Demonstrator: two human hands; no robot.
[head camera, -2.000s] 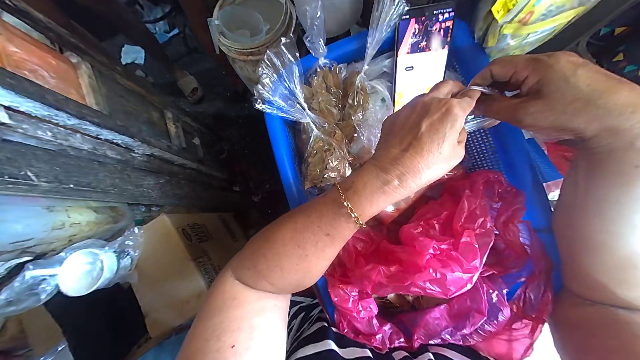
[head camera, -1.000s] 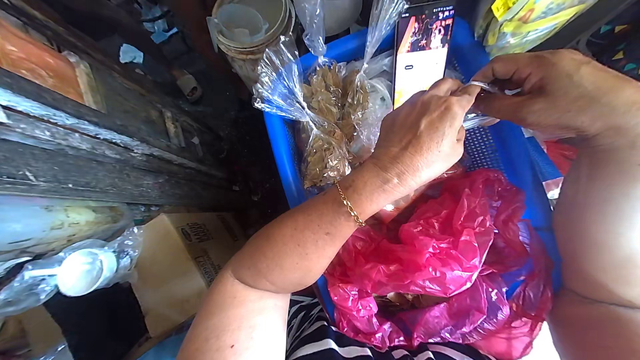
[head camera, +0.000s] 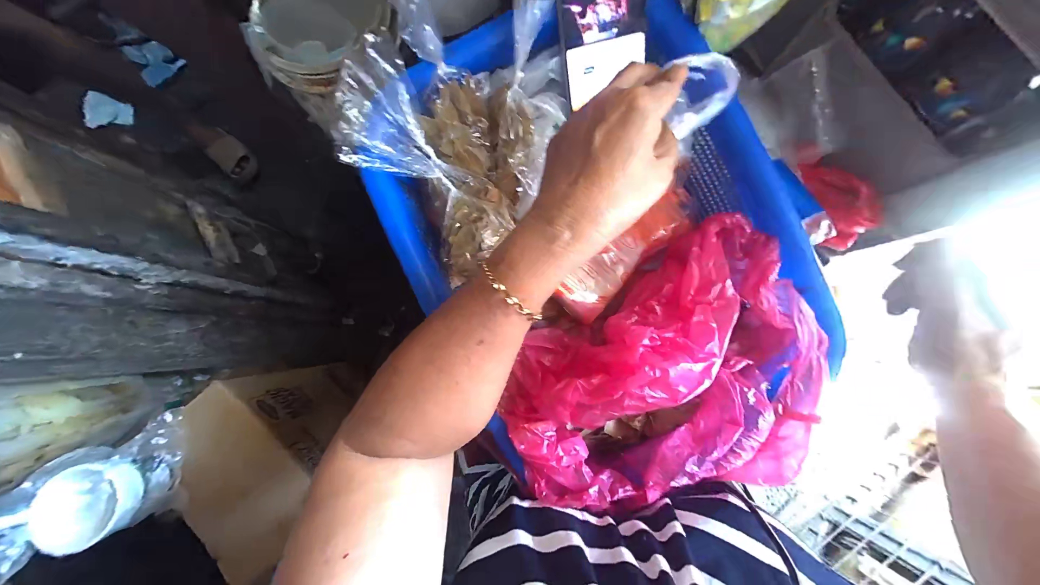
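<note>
My left hand (head camera: 613, 150) grips the gathered top of a clear plastic bag (head camera: 705, 96) over a blue plastic basket (head camera: 800, 268). Orange-red contents in clear plastic (head camera: 613, 264) show under that hand. Out over the bright area at the right is my right hand (head camera: 946, 305), blurred by glare; whether it holds anything cannot be told. Tied clear bags of brown dried pieces (head camera: 475, 215) lie in the basket's left part. A pink plastic bag (head camera: 650, 349), with some brown pieces in its opening, fills the near part. A lit phone (head camera: 603, 61) stands at the far end.
Left of the basket's far end stands a lidded bucket (head camera: 313, 41). A cardboard box (head camera: 252, 455) and a white scoop in clear plastic (head camera: 85, 504) lie at the lower left. Wooden boards (head camera: 146, 301) run along the left. A red plastic bag (head camera: 841, 203) is beyond the basket's right side.
My right hand has left my left hand and moved away to the right, out over the bright area. My left hand keeps hold of the clear bag's top. The view has shifted.
</note>
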